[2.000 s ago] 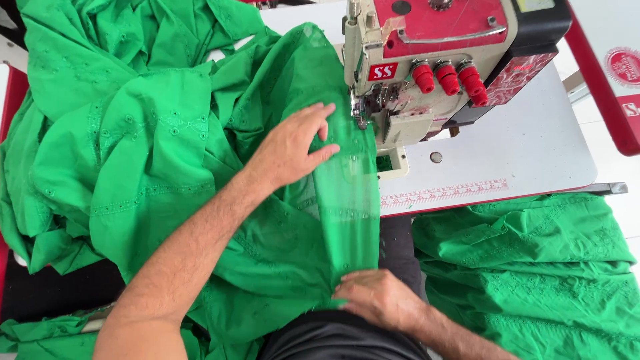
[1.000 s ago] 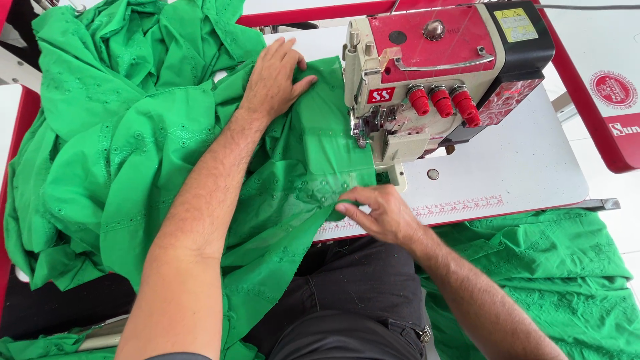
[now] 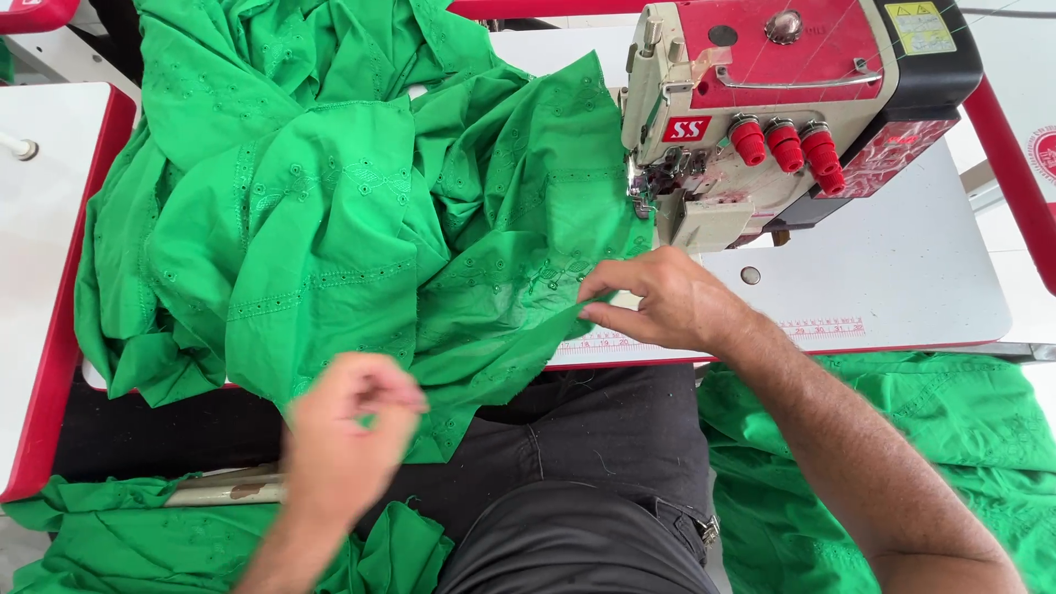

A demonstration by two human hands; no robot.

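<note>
Green embroidered fabric point(image 3: 330, 214) lies in a large, loose heap across the sewing table, and its right edge reaches the presser foot point(image 3: 640, 206) of an overlock sewing machine point(image 3: 759, 99). My right hand point(image 3: 668, 301) pinches the fabric edge between thumb and fingers, just below and in front of the foot. My left hand point(image 3: 355, 421), blurred, is over the lower border of the heap, above my lap. Its fingers are curled; whether they hold any cloth cannot be told. The needle area is partly hidden by machine parts.
More green fabric point(image 3: 899, 445) hangs at the right below the table edge, and another pile point(image 3: 148, 536) is at lower left. A printed ruler scale point(image 3: 825, 327) runs along the front of the white tabletop point(image 3: 891, 272). A second red-edged table point(image 3: 49, 247) stands at left.
My left hand has come from the far side of the cloth, beside the machine, down toward my lap. My right hand still pinches the fabric edge near the machine.
</note>
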